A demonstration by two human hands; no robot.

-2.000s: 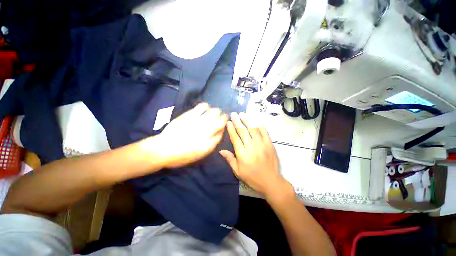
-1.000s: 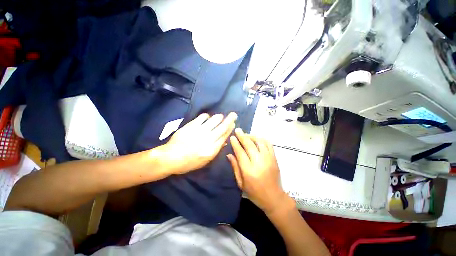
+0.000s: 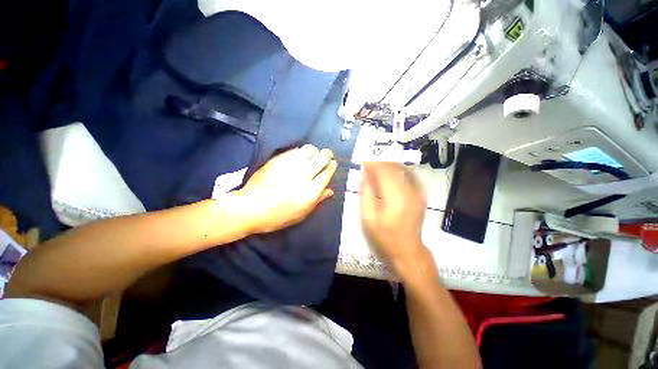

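A large navy garment piece (image 3: 303, 108) lies on the white machine table, its right edge at the presser foot (image 3: 348, 124). A dark zipped pocket (image 3: 220, 117) shows in it. A white label (image 3: 229, 183) is partly covered by my left hand. My left hand (image 3: 292, 189) lies flat on the cloth, left of and below the foot, fingers pointing at the right edge. My right hand (image 3: 393, 209) is blurred, off the cloth, to the right of its edge and below the foot. Its fingers look bent; whether it holds anything cannot be told.
The white sewing machine head (image 3: 498, 108) fills the upper right. Black scissors handles (image 3: 436, 153) and a smartphone (image 3: 472, 193) lie right of my right hand. An open accessory box (image 3: 570, 256) with small spools is at the far right. Dark cloth is piled at the left.
My right hand has moved right, off the cloth's edge, from beside my left hand. My left hand stays on the cloth. The garment has shifted slightly left in view.
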